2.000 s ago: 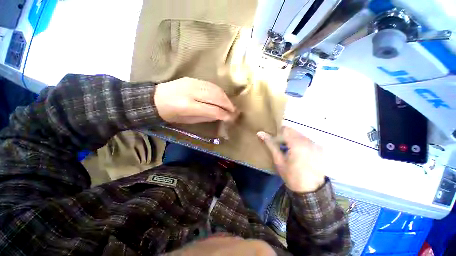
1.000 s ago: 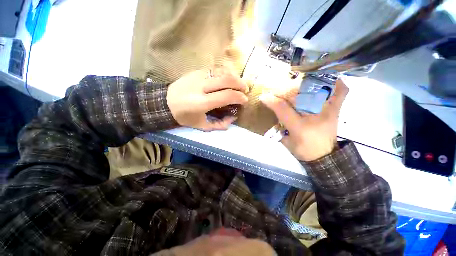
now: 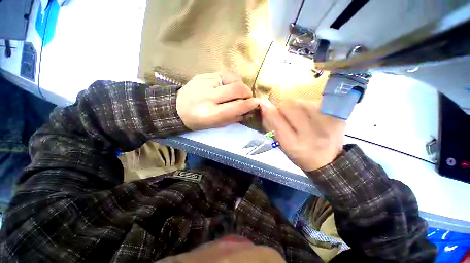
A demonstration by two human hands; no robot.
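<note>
The tan ribbed garment panel (image 3: 190, 38) lies on the white machine table and runs under both hands toward the machine. Part of a pale zipper (image 3: 167, 78) shows on it beside my left wrist. My left hand (image 3: 215, 101) pinches the near edge of the panel. My right hand (image 3: 304, 128) meets it, thumb and fingertips at the same edge, close to the left fingertips. Thread snips (image 3: 260, 147) with silver blades and a blue-green part stick out under my right palm. The exact fold between the fingertips is hidden.
The presser foot area (image 3: 303, 43) and a grey-blue translucent block (image 3: 341, 96) are just beyond my right hand. A black phone (image 3: 456, 138) lies at the right. The table's grey ruler-like front edge (image 3: 232, 160) runs below the hands, above the wearer's lap.
The panel was spread toward the front edge; its near part is now gathered at my fingertips nearer the machine. My right hand has come off the grey-blue block and closed in beside my left hand.
</note>
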